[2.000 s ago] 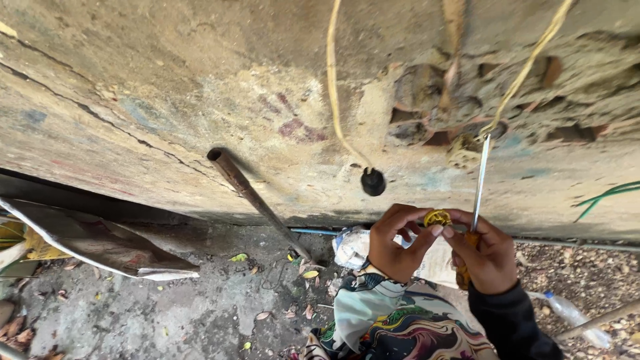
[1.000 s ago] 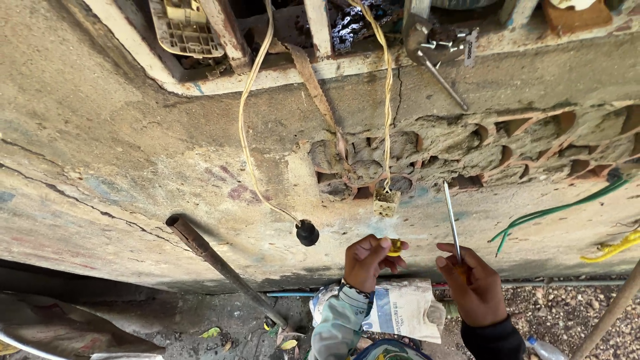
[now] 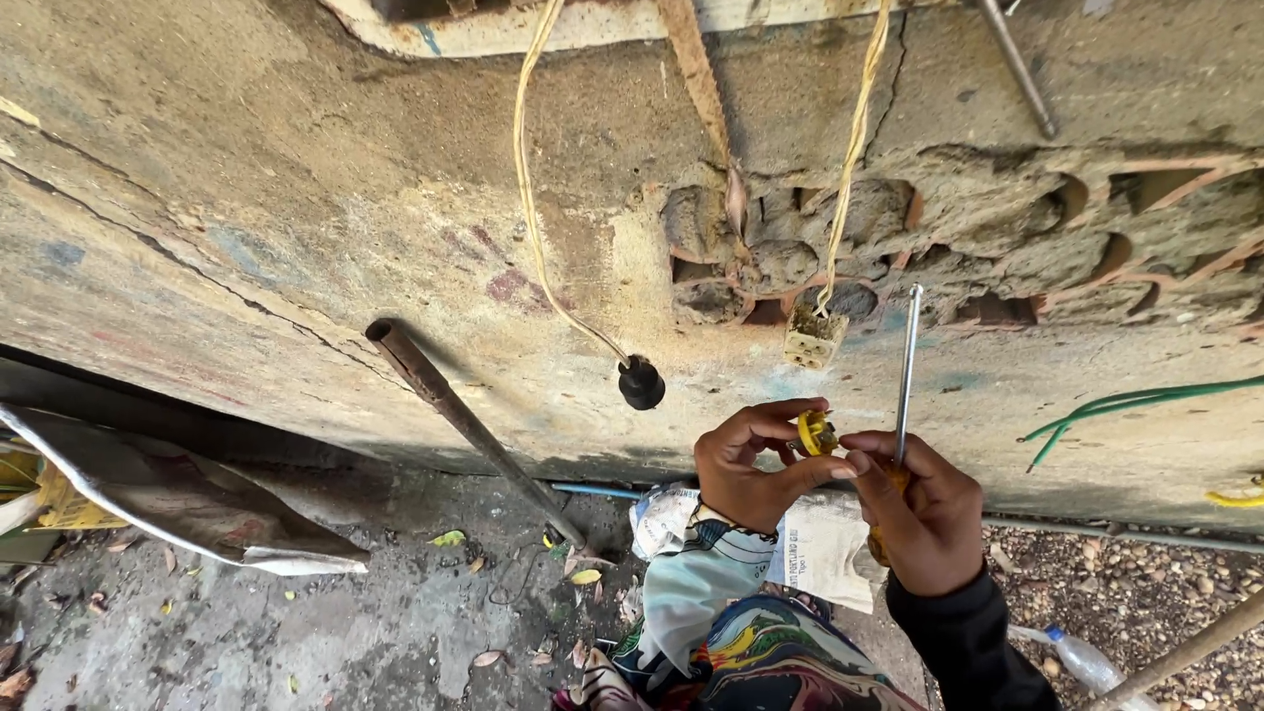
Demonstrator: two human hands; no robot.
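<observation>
My left hand (image 3: 755, 469) pinches a small round yellow electrical part (image 3: 816, 433) between thumb and fingertips; metal shows on it. Against the palm of my right hand (image 3: 918, 509) lies a screwdriver (image 3: 907, 375) with an orange handle, its long shaft pointing up toward the wall. The right thumb and forefinger meet just beside the yellow part; whether they touch it I cannot tell. Above my hands a cream socket block (image 3: 815, 338) hangs on a twisted cable (image 3: 849, 158). Farther left, a black round fitting (image 3: 641, 383) dangles from a pale cable (image 3: 528, 188).
A rusty metal pipe (image 3: 464, 425) leans at the wall. Broken hollow brick (image 3: 997, 247) is exposed at upper right, with green wires (image 3: 1136, 400) below it. Paper sacking (image 3: 829, 548), a plastic bottle (image 3: 1091, 662), a wooden pole (image 3: 1185, 647) and a large sheet (image 3: 188, 494) lie low down.
My hands were apart one second ago; now the right fingers are close beside the yellow part again. The screwdriver has stayed in my right hand. The view has shifted.
</observation>
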